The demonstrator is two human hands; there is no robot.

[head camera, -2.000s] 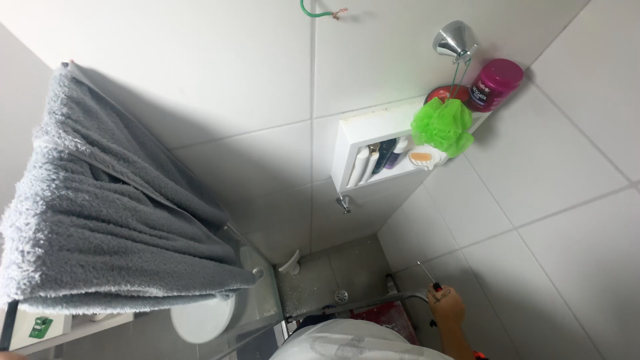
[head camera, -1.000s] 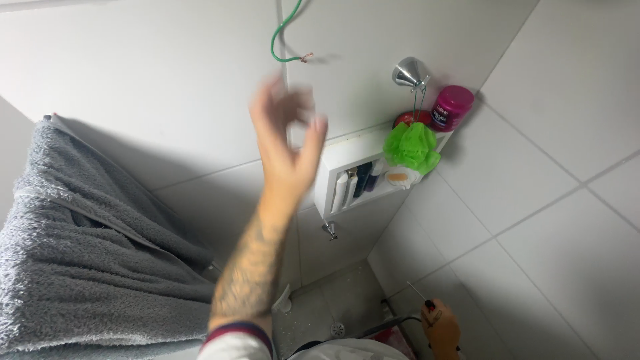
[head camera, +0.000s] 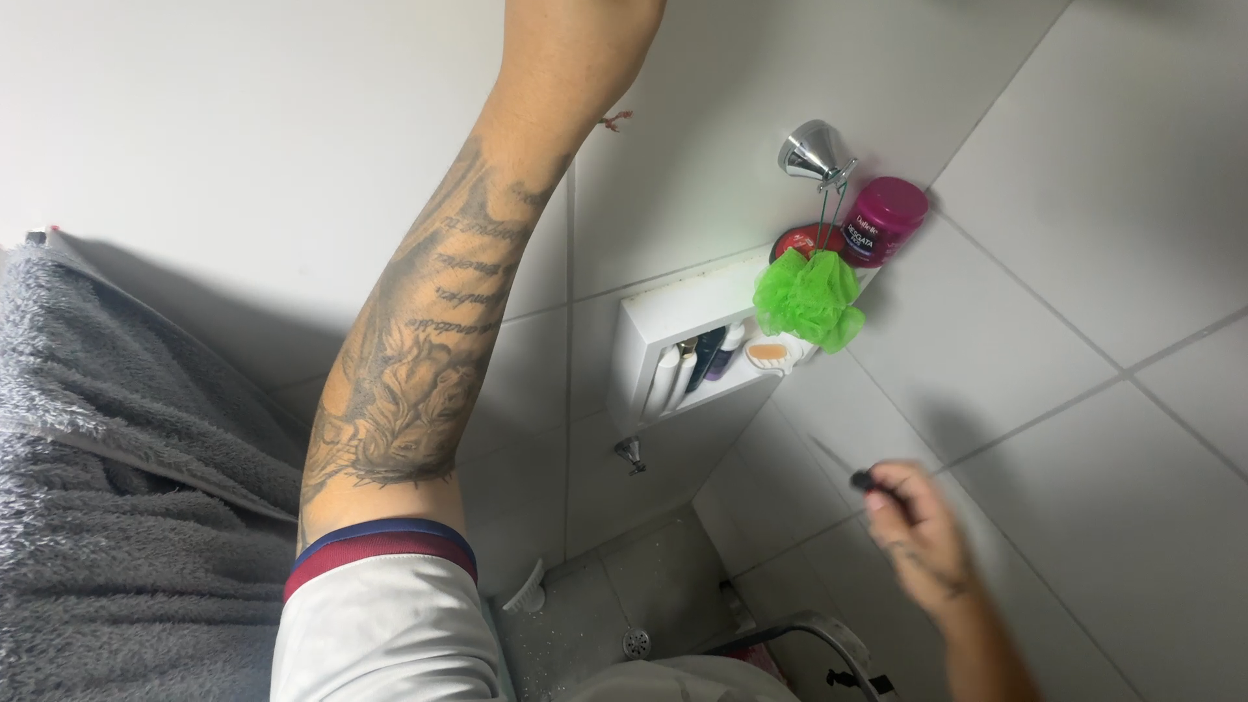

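Note:
My left arm reaches up through the middle of the head view. Only the wrist and lower part of my left hand (head camera: 585, 39) show; its fingers lie beyond the top edge, so what it holds is hidden. Just beside that wrist, reddish bare wire ends (head camera: 616, 121) stick out in front of the white wall. At the lower right, my right hand (head camera: 912, 531) is closed around the black handle (head camera: 863, 480) of a thin-shafted tool, probably a screwdriver. Its shaft points up and left, blurred, in front of the grey tiles.
A grey towel (head camera: 127, 468) hangs at left. A white shelf (head camera: 682, 317) holds bottles, a pink jar (head camera: 885, 219) and a red container. A green bath pouf (head camera: 809, 297) hangs from a chrome valve handle (head camera: 814, 151). Below are a smaller chrome tap (head camera: 632, 453), floor drain (head camera: 636, 642) and curved metal frame (head camera: 829, 629).
My left hand has come into view and risen to the top edge, where the green wire showed earlier. My right hand has risen, still with the tool in it.

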